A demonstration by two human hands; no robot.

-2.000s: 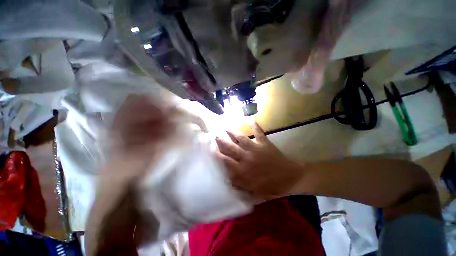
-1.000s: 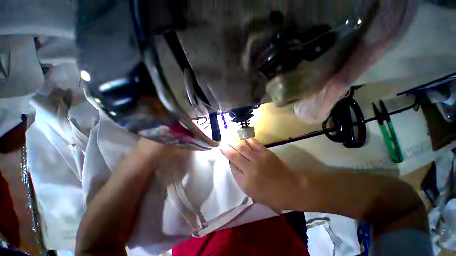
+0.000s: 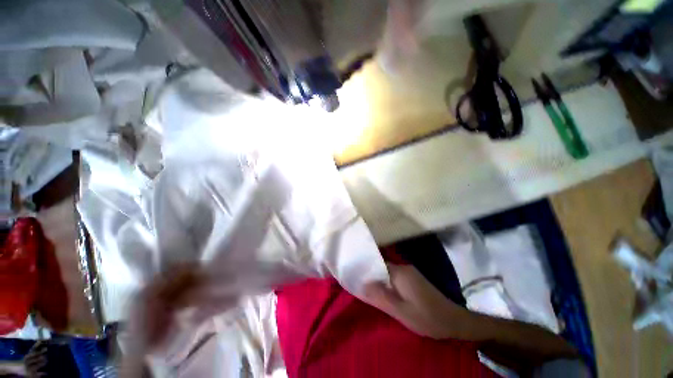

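White fabric (image 3: 273, 214) lies under the bright light at the machine needle (image 3: 330, 100) and hangs down over the red apron (image 3: 332, 332). My right hand (image 3: 391, 288) is low at the fabric's right lower edge, shut on it, with its fingers mostly hidden by the cloth. My left hand (image 3: 173, 295) is at the lower left over the fabric, strongly blurred, so its grip cannot be told. The needle area is washed out by glare.
Black scissors (image 3: 488, 103) and green snips (image 3: 562, 122) lie right of the needle. More white cloth (image 3: 66, 88) is heaped at the left, with a red bundle (image 3: 21, 273) at the left edge. A blue crate (image 3: 77, 358) shows at lower left.
My right hand has moved from beside the needle down to the lap. My left hand has come out from behind the machine head to the lower left. The view has shifted.
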